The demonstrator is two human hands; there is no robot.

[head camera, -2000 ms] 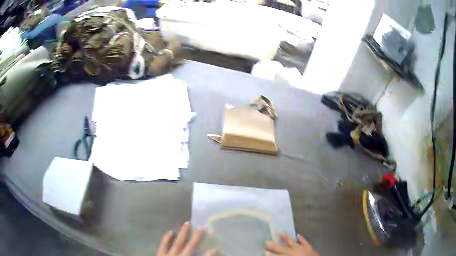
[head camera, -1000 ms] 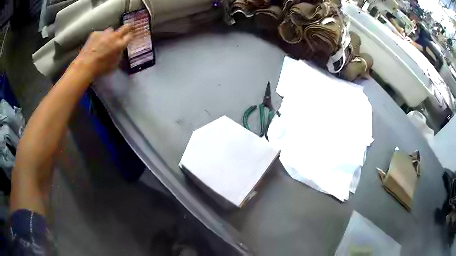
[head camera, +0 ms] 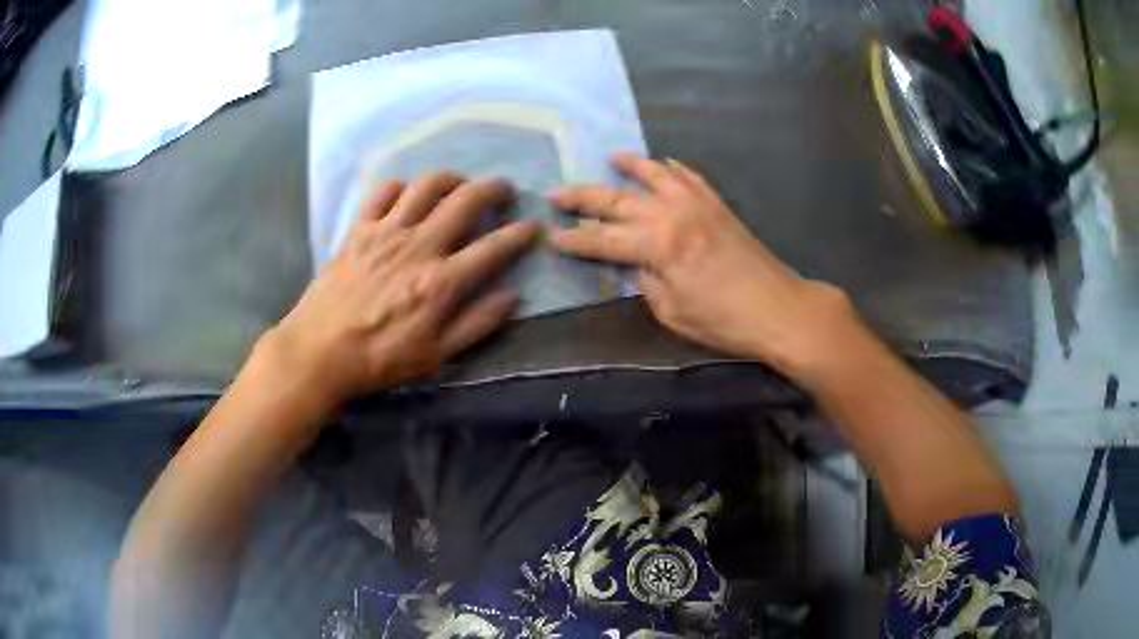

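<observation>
A white square sheet (head camera: 344, 106) lies at the table's front edge. On it is the flat grey pointed template (head camera: 481, 152), with a pale beige rim (head camera: 500, 116) showing around its pointed end. My left hand (head camera: 406, 281) lies palm down over the left part of the template and sheet, fingers spread and slightly blurred. My right hand (head camera: 693, 243) lies on the right part, its fingers apart and pointing towards the left hand. Neither hand grips anything. The template's near part is largely hidden under my hands.
The steam iron (head camera: 943, 137) stands at the right, its red handle to the far side. The pile of white sheets (head camera: 175, 81) is at the far left, with part of the snips (head camera: 63, 119) beside it. The stack of pressed pieces (head camera: 25, 268) is cut off by the left edge.
The view has swung from the table's left side down to its front. My left hand, at a phone on the far left one second ago, is now on the template. My right hand is back in view.
</observation>
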